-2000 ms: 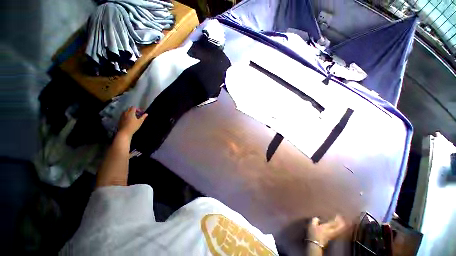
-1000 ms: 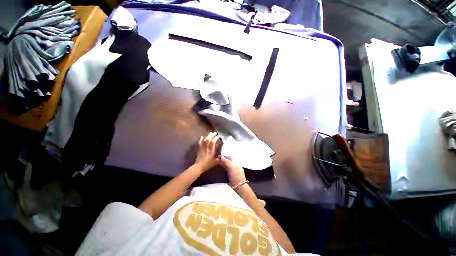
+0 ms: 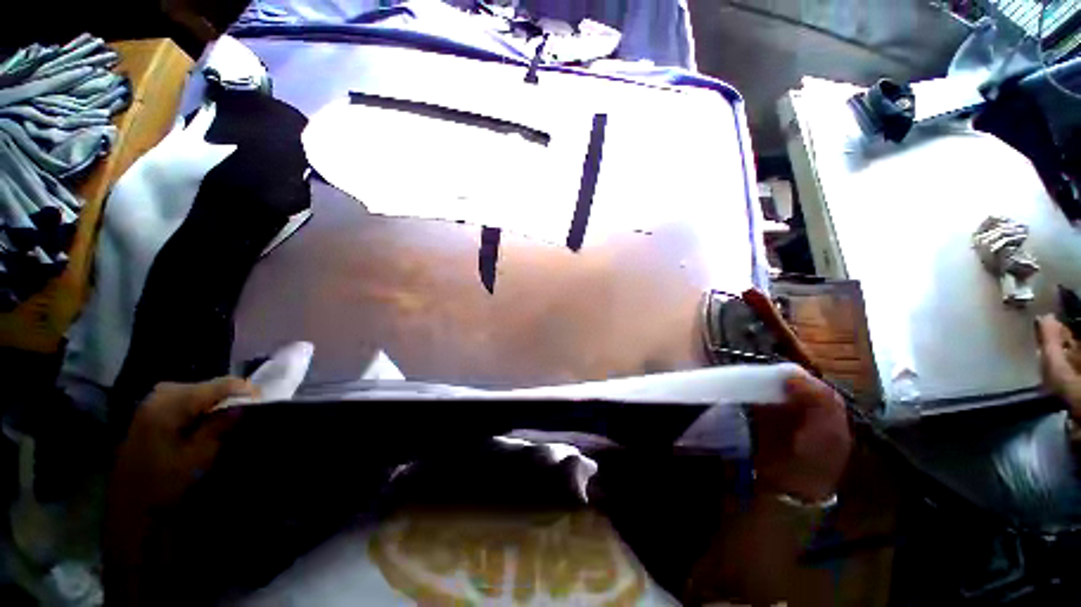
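Note:
A black and pale garment panel (image 3: 510, 389) is stretched between my hands above the table's near edge. My left hand (image 3: 178, 421) grips its left end and my right hand (image 3: 801, 436) grips its right end. The panel's lower part is dark and hard to tell from the shadow. A finished pale panel (image 3: 415, 160) with dark stripes lies flat at the table's far side. A stack of black and pale panels (image 3: 225, 202) lies along the left edge. The steam iron (image 3: 749, 327) rests at the table's right edge.
The padded ironing table (image 3: 474, 302) lies in front. A bundle of grey pieces (image 3: 59, 107) sits on a wooden surface at left. A white worktable (image 3: 913, 285) at right holds a crumpled cloth (image 3: 1008, 255). Another person's hand (image 3: 1059, 356) shows at the right rim.
The crumpled panel from one second ago is now spread wide between my hands. My hands have moved apart. The view has shifted, and another person's hand has come in at right.

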